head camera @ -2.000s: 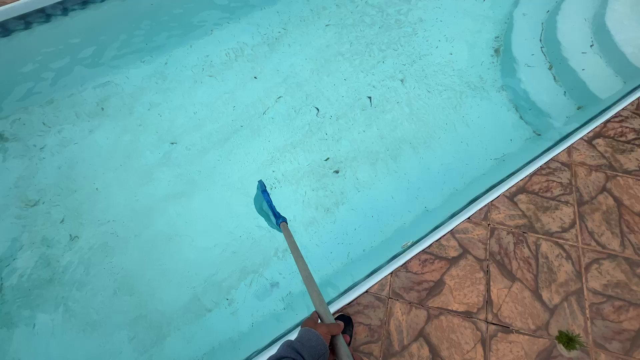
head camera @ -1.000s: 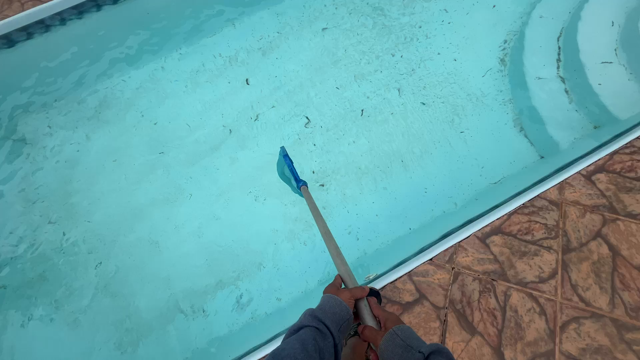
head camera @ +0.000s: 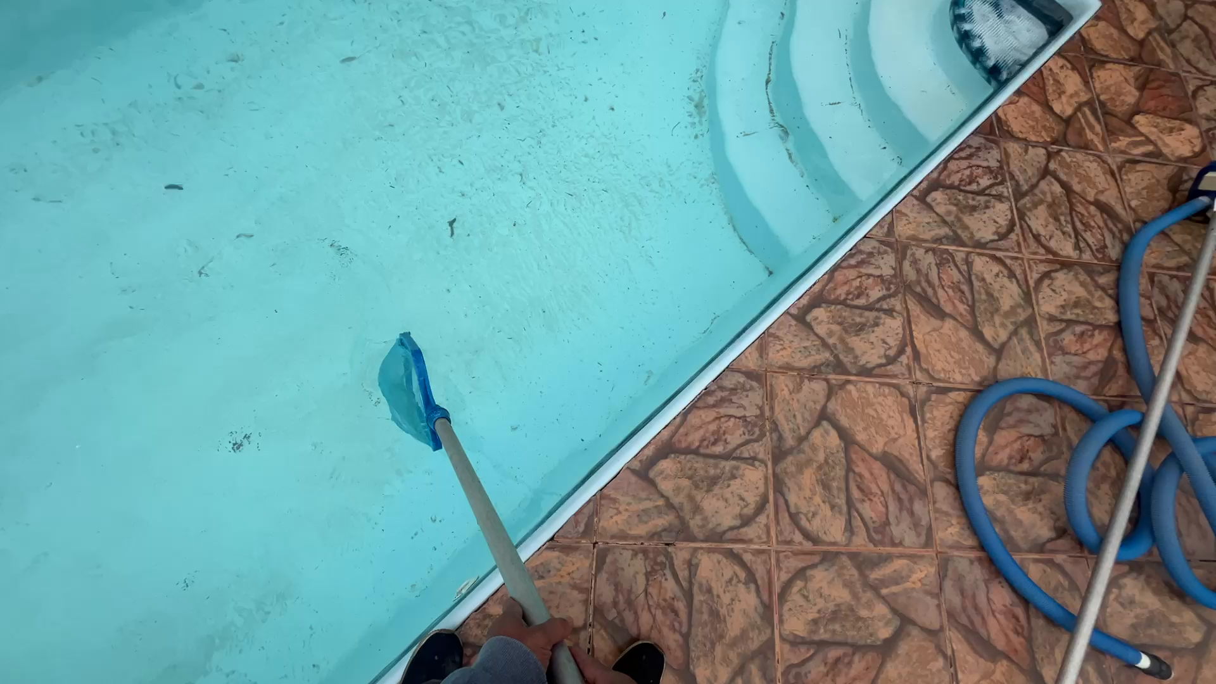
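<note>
A blue pool skimmer net [head camera: 407, 394] on a long light pole [head camera: 489, 527] is in the water of a pale blue pool, left of the middle of the view. My left hand [head camera: 532, 632], below a grey sleeve, is closed around the pole near the bottom edge. Close behind it, my right hand [head camera: 597, 671] grips the pole too, mostly cut off by the frame. Dark bits of debris [head camera: 451, 227] lie scattered in the pool.
The white pool edge [head camera: 760, 328] runs diagonally beside stone-patterned tiles [head camera: 836, 475]. Curved steps [head camera: 769, 133] rise at the upper right. On the tiles lie a coiled blue hose [head camera: 969, 456] and a metal pole [head camera: 1140, 446]. My dark shoes [head camera: 435, 655] stand by the edge.
The view has shifted right, bringing the hose and metal pole into sight. Both hands stay on the net's pole since a second ago; only my left hand showed two seconds ago.
</note>
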